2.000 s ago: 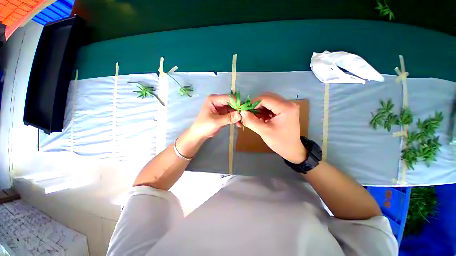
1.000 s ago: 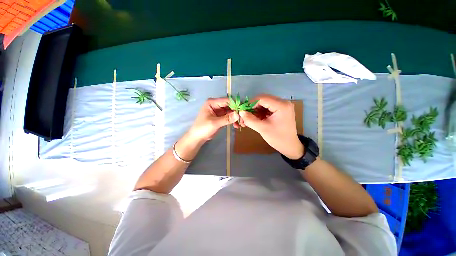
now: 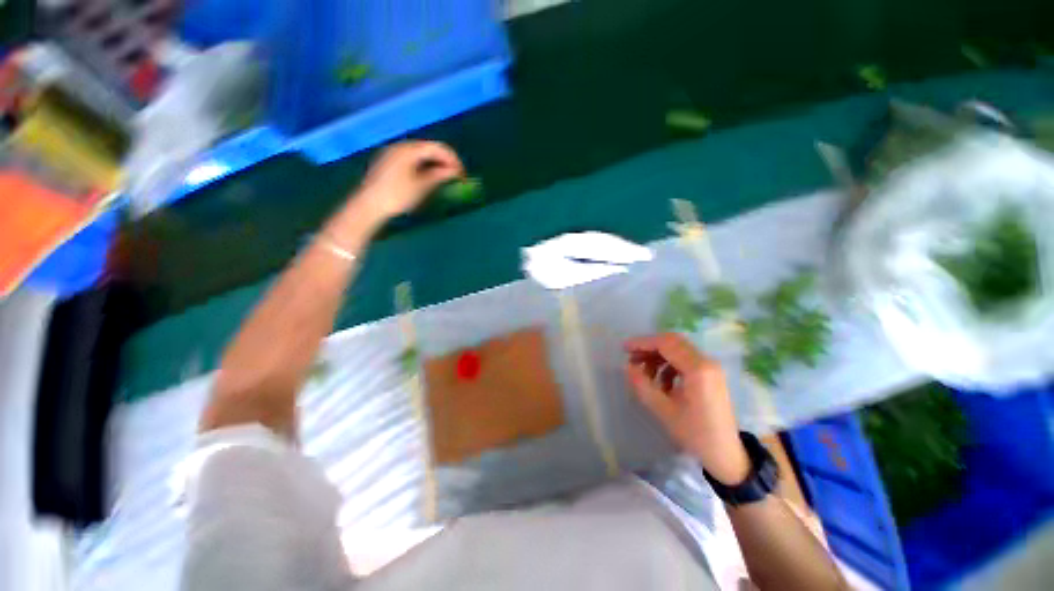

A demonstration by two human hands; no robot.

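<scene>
The picture is blurred. My left hand (image 3: 414, 179) reaches out over the dark green belt, thumb and finger together. A small green leaf sprig (image 3: 462, 191) is at its fingertips and seems pinched there. My right hand (image 3: 684, 398) is above the grey sheet, fingers loosely curled and apart, with nothing visible in it. A cluster of green leaf pieces (image 3: 788, 329) lies to the right of my right hand. The brown board (image 3: 497, 404) lies between my arms, with a small red round part (image 3: 468, 365) on it.
A white cloth (image 3: 578, 259) lies at the sheet's back edge. A blue tray (image 3: 405, 104) is across the belt. Sprigs lie on the belt (image 3: 578, 104). At right are a clear bag of foliage (image 3: 902, 289) and a blue tote (image 3: 850, 485). A black tray (image 3: 79, 404) is far left.
My hands have parted. The left has moved forward over the belt with the sprig; the right has moved right and is empty. The view has turned, showing the red part, blue tray and bag.
</scene>
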